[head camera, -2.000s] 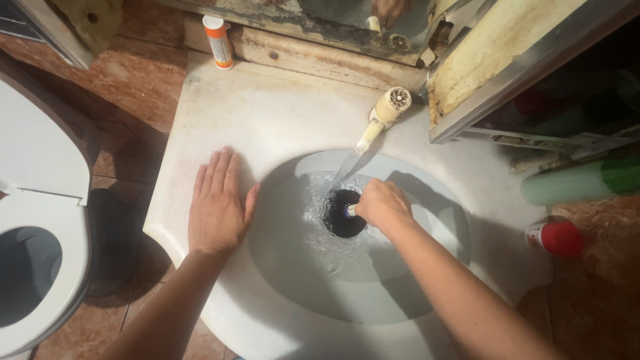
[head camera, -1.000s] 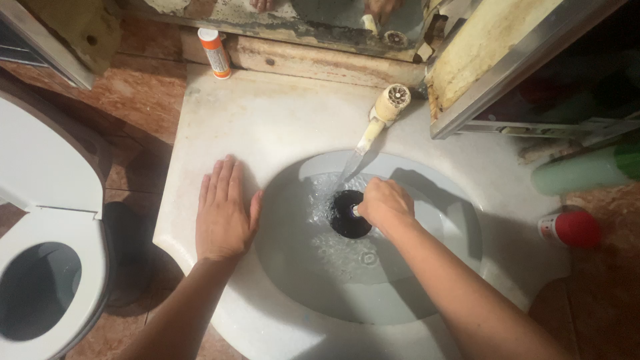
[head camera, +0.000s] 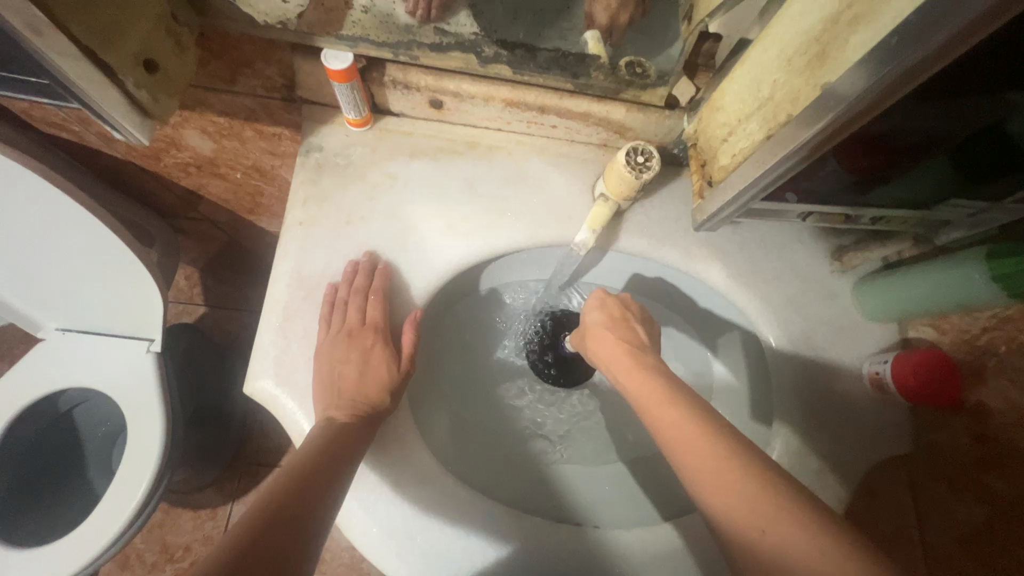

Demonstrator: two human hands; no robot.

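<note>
An oval sink basin point(head camera: 496, 472) holds standing water, and a stream runs into it from a yellowed faucet point(head camera: 612, 188). My right hand point(head camera: 620, 332) grips the handle of a plunger, whose black rubber cup point(head camera: 560, 352) sits in the water beside the falling stream. Most of the handle is hidden in the fist. My left hand point(head camera: 360, 348) lies flat on the pale countertop point(head camera: 448, 192) left of the basin, palm down, thumb apart, with nothing in it.
An orange and white tube point(head camera: 348, 90) stands at the back left of the counter. A toilet point(head camera: 88, 360) is at the far left. On the right are a green bottle point(head camera: 928, 284), a container with a red cap point(head camera: 924, 376) and a mirrored cabinet door point(head camera: 848, 104). A stained mirror point(head camera: 512, 40) is behind.
</note>
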